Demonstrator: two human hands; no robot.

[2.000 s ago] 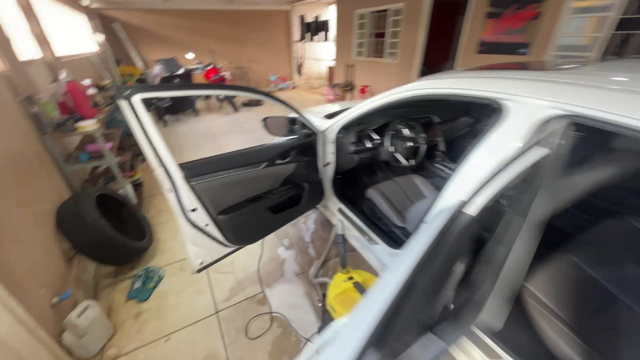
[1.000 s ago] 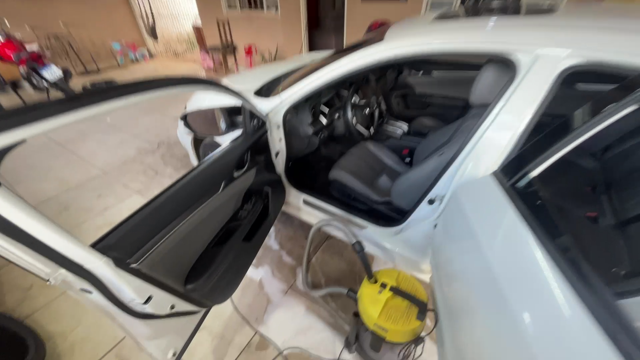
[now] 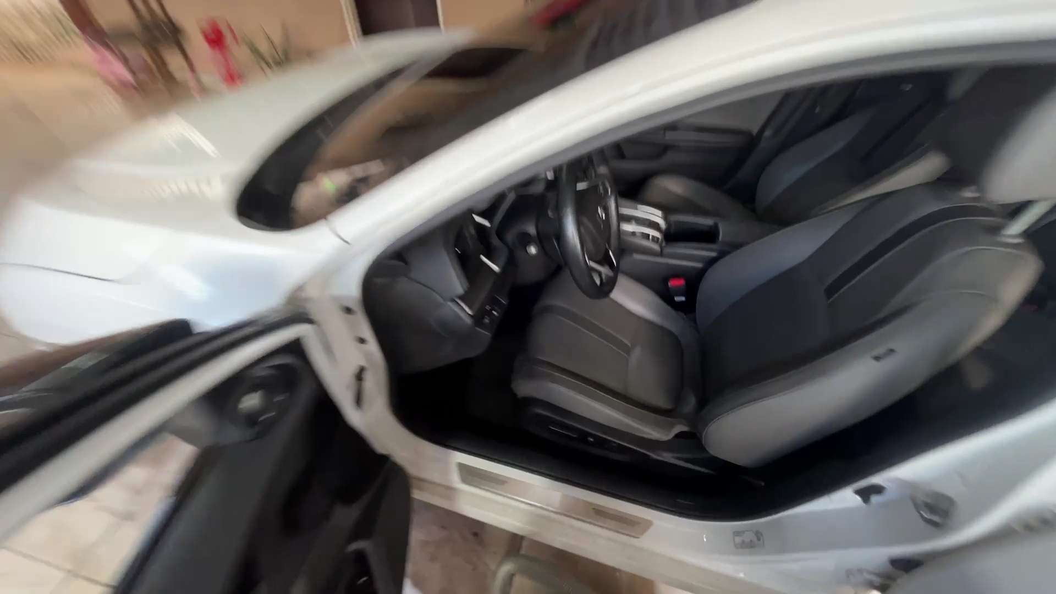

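Observation:
Neither of my hands shows in the head view. The driver's doorway of a white car fills much of the picture. Inside it are a grey and black front seat point(image 3: 825, 322) and a black steering wheel point(image 3: 590, 227). A red seat-belt buckle point(image 3: 676, 287) stands beside the seat. At the lower left the open front door point(image 3: 280, 487) swings outward, partly blurred. Below the door sill point(image 3: 553, 499) a piece of the vacuum hose point(image 3: 536, 569) shows; the vacuum's body is out of view.
The white hood point(image 3: 148, 206) reaches to the left. Tiled floor point(image 3: 91, 528) shows beneath the open door. A blurred red object point(image 3: 219, 51) stands near the far wall. The door striker point(image 3: 932, 503) juts from the pillar at the right.
The view has moved in closer to the front doorway. The yellow vacuum, seen on the floor beside the sill one second ago, has left the view except for part of its hose.

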